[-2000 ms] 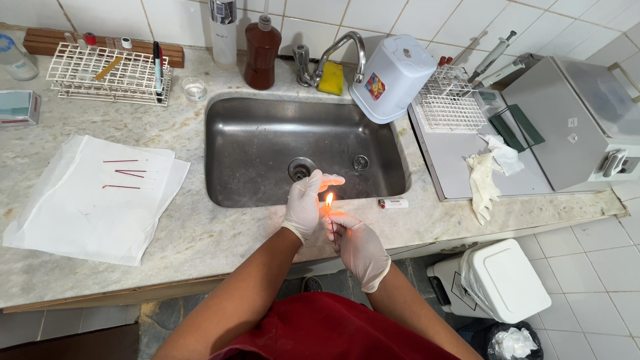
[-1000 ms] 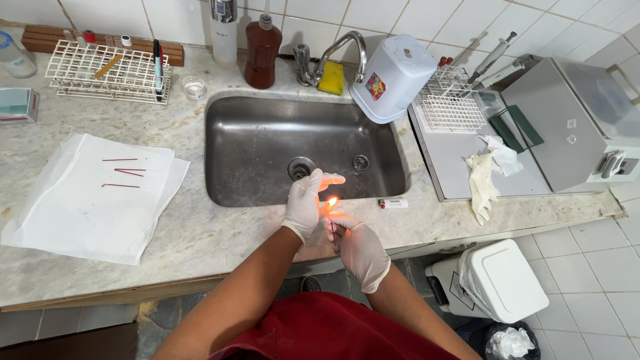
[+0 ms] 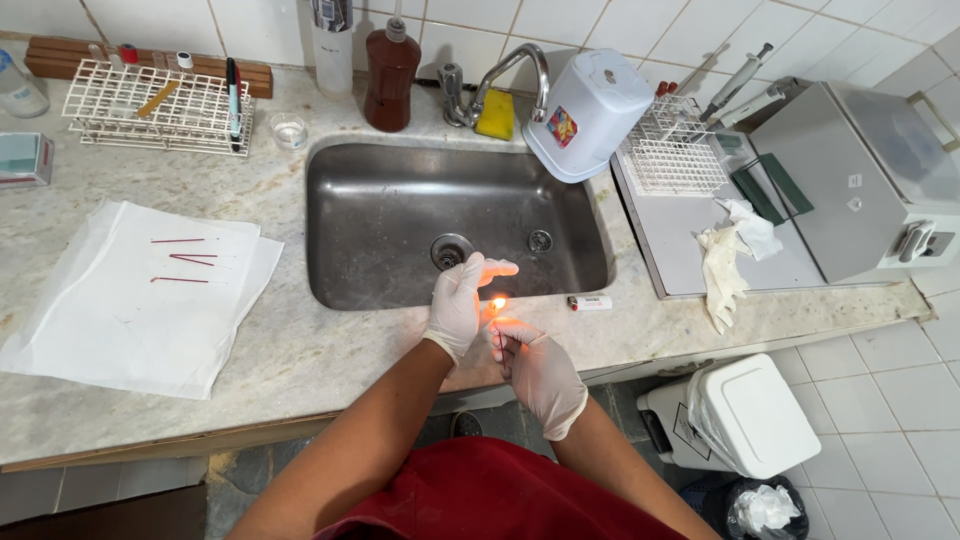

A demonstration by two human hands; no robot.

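My left hand (image 3: 457,304), in a white glove, is cupped beside a small flame (image 3: 498,303) over the counter's front edge, its fingers apart. Gloved too, my right hand (image 3: 541,367) pinches a thin dark-red stick (image 3: 502,349) just below the flame; whether the flame burns on its tip is hard to tell. A white lighter with a red end (image 3: 591,302) lies on the counter to the right of the hands. Several similar red sticks (image 3: 180,280) lie on white paper sheets (image 3: 142,330) at the left.
Behind the hands is a steel sink (image 3: 375,225) with a faucet (image 3: 517,56). A tube rack (image 3: 161,112), small clear cup (image 3: 288,131) and brown bottle (image 3: 391,79) stand at the back. On the right are another rack (image 3: 675,166), used gloves (image 3: 724,270), a grey machine (image 3: 840,180) and a lidded bin (image 3: 757,420).
The flame looks smaller than in the earlier frames. Both hands hold nearly the same pose.
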